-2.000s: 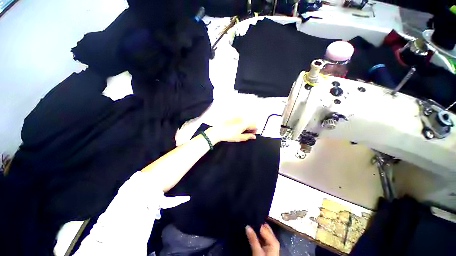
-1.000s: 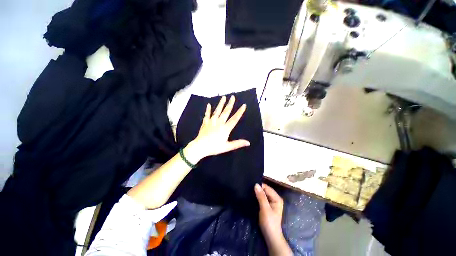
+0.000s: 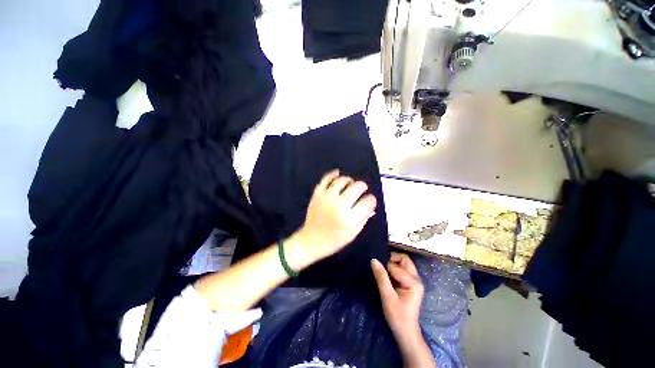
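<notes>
A black cloth panel (image 3: 287, 172) lies in front of me, left of the needle area, its lower part over my lap. My left hand (image 3: 339, 214) rests on the panel's middle, palm down, fingers curled together; whether it pinches cloth is hidden. My right hand (image 3: 402, 284) is at the panel's lower right edge, thumb tip touching the cloth and fingers bent beside it; a grip cannot be made out. The presser foot and needle (image 3: 403, 126) of the sewing machine (image 3: 531, 50) stand beyond the panel's upper right corner, with no cloth under them.
A large crumpled black garment (image 3: 143, 187) fills the left. Stacked black pieces (image 3: 343, 29) lie behind the panel. A dark bundle (image 3: 603, 266) hangs at the right. The table's chipped front edge (image 3: 495, 233) runs below the machine bed (image 3: 495, 144).
The view has tilted down. The panel has shifted lower and turned slightly. My left hand went from its far edge to lying spread on it, then curled its fingers. My right hand stays near the lower edge.
</notes>
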